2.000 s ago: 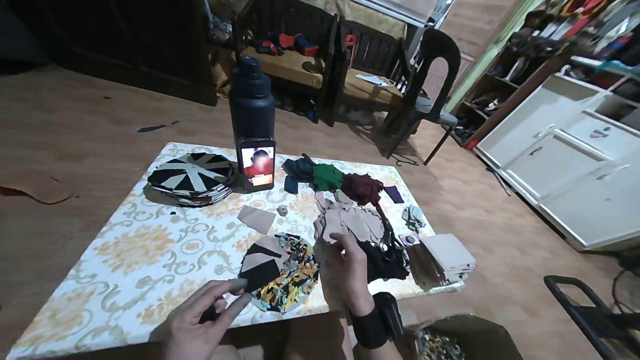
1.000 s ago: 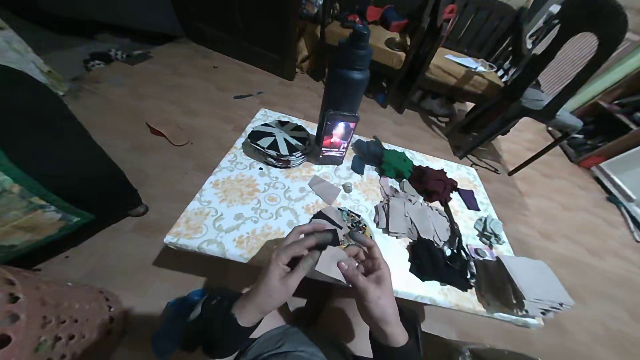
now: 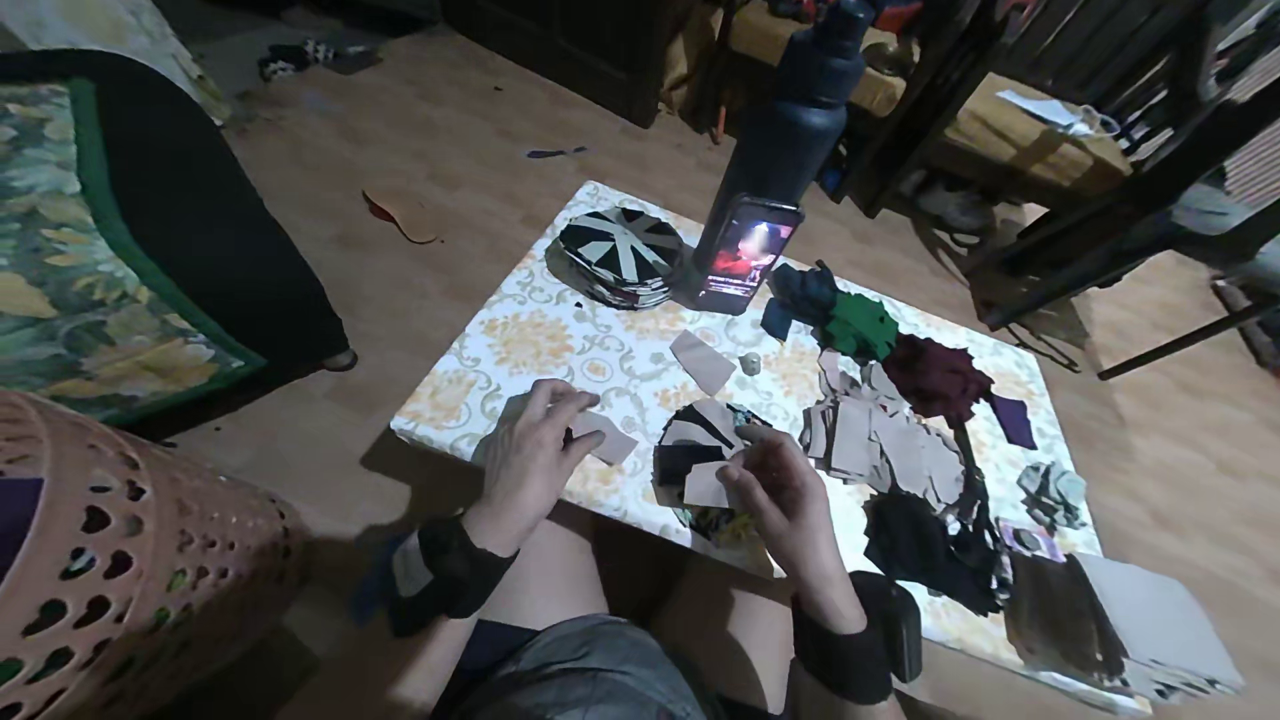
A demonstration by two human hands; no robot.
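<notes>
My left hand (image 3: pixel 540 450) is over the table's left front, its fingertips on a beige cloth piece (image 3: pixel 608 440). Between thumb and fingers, my right hand (image 3: pixel 785 490) grips another beige cloth piece (image 3: pixel 706 485) at the edge of a round patchwork (image 3: pixel 690 430) of black and beige strips on patterned fabric. A loose beige piece (image 3: pixel 703 362) lies behind the round. To the right are piles of beige pieces (image 3: pixel 880 435) and black cloth (image 3: pixel 925 545). A stack of black-and-white rounds (image 3: pixel 622 255) sits at the back left.
A smartphone (image 3: pixel 748 255) leans on a dark bottle (image 3: pixel 790 120) at the table's back. Green cloth (image 3: pixel 860 325), maroon cloth (image 3: pixel 938 375) and folded grey cloth (image 3: pixel 1160 620) lie rightward. A pink perforated basket (image 3: pixel 150 540) stands on the floor at left; a dark chair (image 3: pixel 1080 200) is at right.
My hands, close together over the round one second ago, are now apart, the left one further left. The beige piece under my left hand now shows on the tablecloth. The view has swung left since two seconds ago.
</notes>
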